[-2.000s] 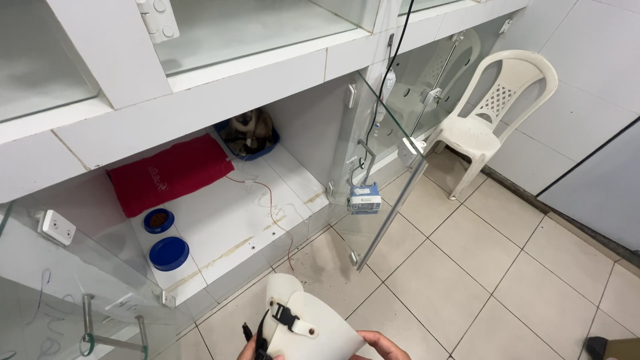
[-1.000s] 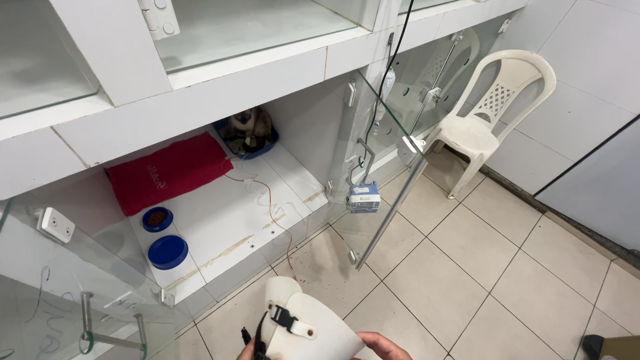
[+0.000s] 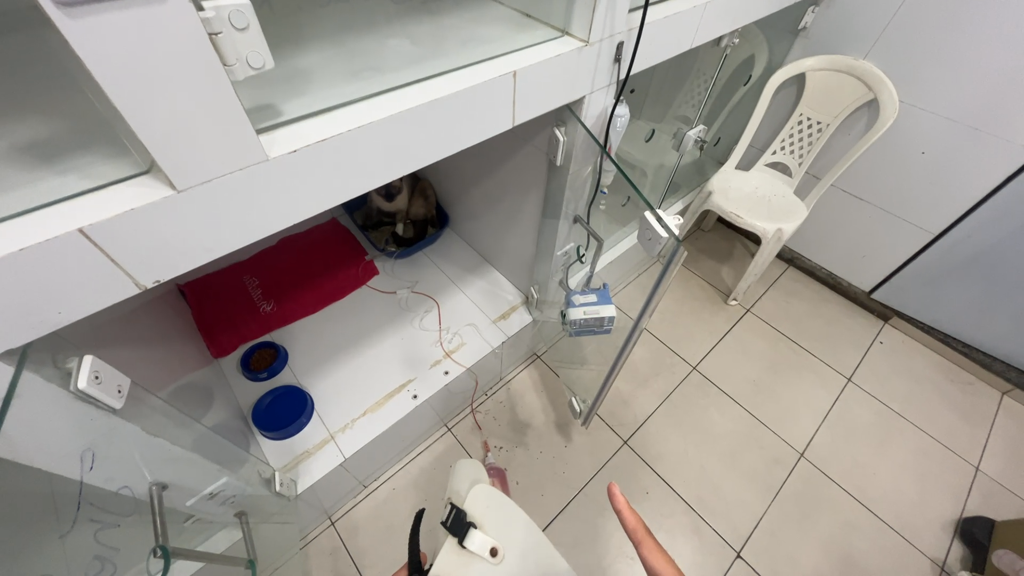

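A white plastic pet cone collar (image 3: 512,532) with a black buckle and strap is at the bottom centre. My left hand (image 3: 404,568), mostly cut off by the lower edge, holds it beside the strap. My right hand (image 3: 640,532) is apart from the cone, with one finger extended; its other fingers are out of view. Just behind the cone, a bottle of pinkish liquid (image 3: 498,476) joins a thin red tube (image 3: 440,320). That tube runs into the open kennel, where a cat (image 3: 404,204) sits in a blue tray (image 3: 436,232) at the back.
Inside the kennel lie a red cushion (image 3: 280,284), a blue food bowl (image 3: 264,361) and another blue bowl (image 3: 282,412). Glass doors (image 3: 608,352) stand open at both sides. A blue-and-white infusion pump (image 3: 590,310) hangs at the right door. Farther right stands a white plastic chair (image 3: 760,196).
My right hand has come away from the cone and moved to the right, one finger now extended. The bottle behind the cone has come into sight.
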